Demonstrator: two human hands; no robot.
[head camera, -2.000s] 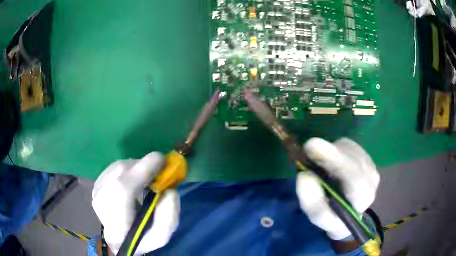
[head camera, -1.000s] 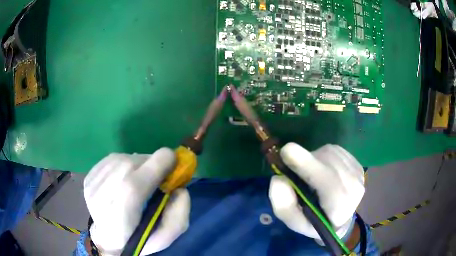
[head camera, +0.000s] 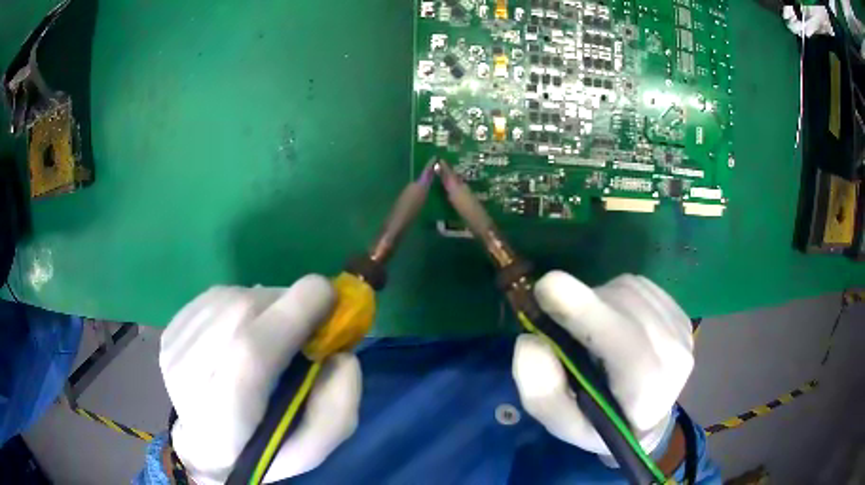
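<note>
A populated green circuit board (head camera: 654, 142) lies on the green mat, its top cut off by the picture's upper edge. My white-gloved left hand (head camera: 251, 374) is closed around a soldering iron with a yellow collar (head camera: 398, 223). My white-gloved right hand (head camera: 616, 355) is closed around a second soldering iron (head camera: 479, 223) with a green-yellow stripe. The two tips meet at a small silver spot near the board's lower left corner. A small white bracket (head camera: 453, 229) projects from the board's lower edge. I cannot tell which part lies under the tips.
The green mat (head camera: 190, 189) has a curved front edge. A dark stand with a yellow-brown sponge (head camera: 51, 156) is at the far left. Another stand with a sponge (head camera: 839, 210) is at the far right, with a white crumpled thing (head camera: 808, 19) above it. Blue cloth (head camera: 33, 355) shows at lower left.
Compared with two seconds ago, the tips have moved from apart to together at the board's lower left. Since one second ago, only a slight shift of the view shows.
</note>
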